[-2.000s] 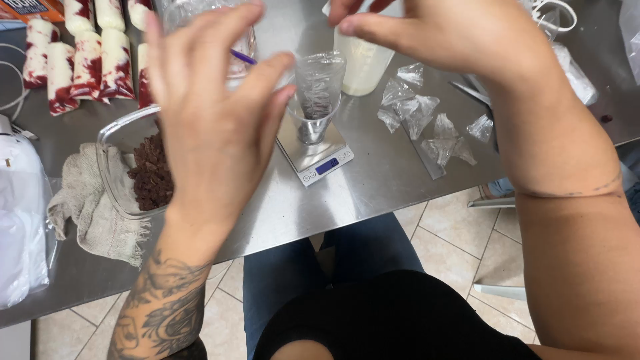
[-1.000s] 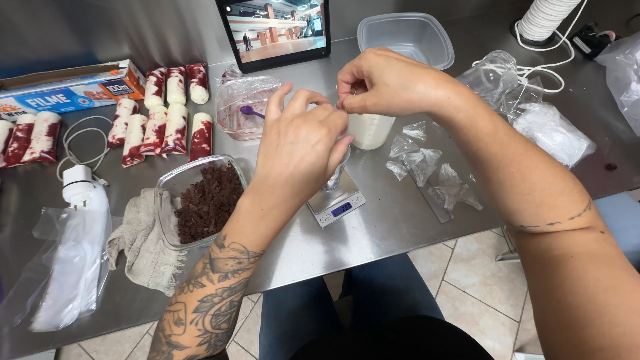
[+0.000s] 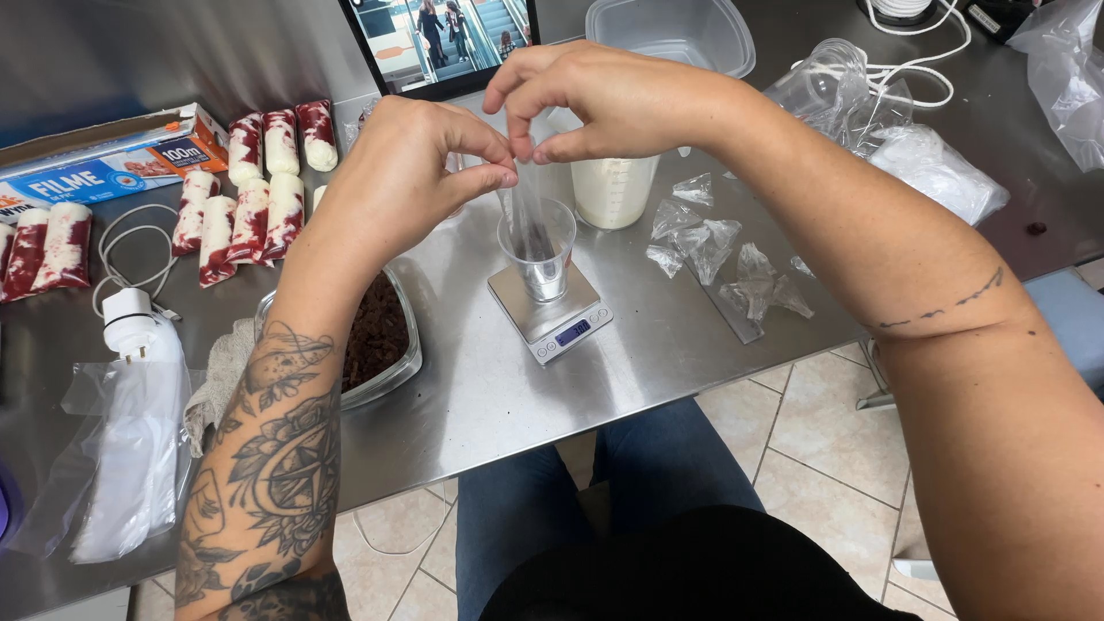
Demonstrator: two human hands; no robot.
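A clear plastic cup point(image 3: 543, 267) stands on a small digital scale point(image 3: 552, 315) with its display lit. Inside the cup is a narrow clear plastic bag point(image 3: 528, 207) with dark crumbs low in it; its top rises above the rim. My left hand point(image 3: 431, 155) pinches the bag's top between thumb and forefinger. Just right of it, my right hand point(image 3: 569, 103) has thumb and fingertips together at the same bag top. Behind the cup stands a measuring jug point(image 3: 612, 190) of cream-coloured liquid. A glass dish point(image 3: 379, 341) of dark brown crumbs sits partly behind my left forearm.
Filled red-and-white tubes point(image 3: 250, 216) lie near a cling film box point(image 3: 112, 164) at left. Empty bags point(image 3: 129, 448), a charger point(image 3: 129, 315) and a cloth point(image 3: 216, 379) are nearer. Plastic scraps point(image 3: 707, 241) lie right of the scale; a tub point(image 3: 673, 34) and tablet point(image 3: 440, 43) stand behind.
Both hands were spread apart above the cup two seconds ago; they have come together at the bag's top. The view has shifted.
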